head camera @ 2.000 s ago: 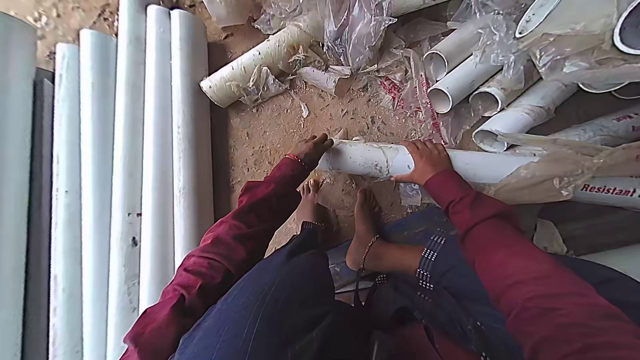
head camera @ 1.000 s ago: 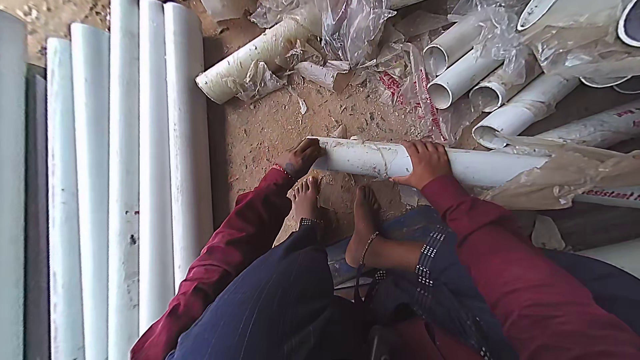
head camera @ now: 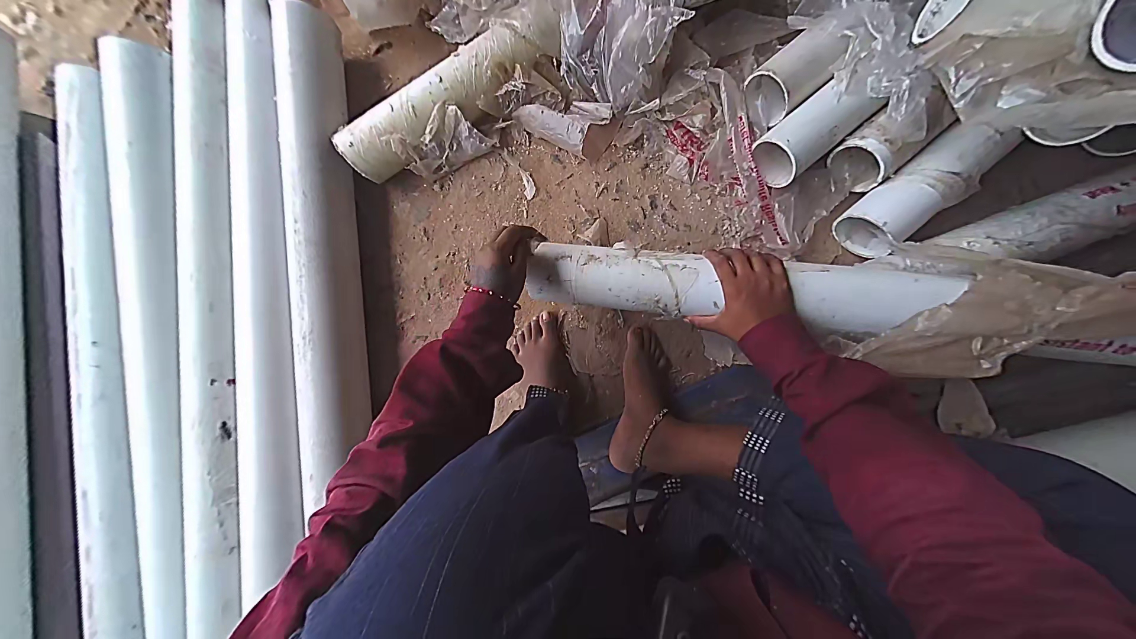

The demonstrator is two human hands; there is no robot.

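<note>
A dirty white plastic pipe (head camera: 621, 277) lies crosswise in front of my bare feet, its right part wrapped in torn brownish plastic film (head camera: 1003, 311). At the pipe's left end is my left hand (head camera: 504, 263), its fingers curled over the rim. My right hand (head camera: 750, 288) lies over the pipe near its middle, fingers across the top and thumb on the near side, gripping it. The inside of the left end is hidden from view.
Several long white pipes (head camera: 257, 311) lie side by side at the left. At the upper right several pipes (head camera: 816, 133) show open ends among clear plastic wrap (head camera: 621, 53). A film-covered pipe (head camera: 426, 111) rests on the dirt floor (head camera: 444, 213) beyond my hands.
Both hands have stayed on the pipe. Compared with two seconds ago, my left hand sits slightly farther left along with the pipe's end.
</note>
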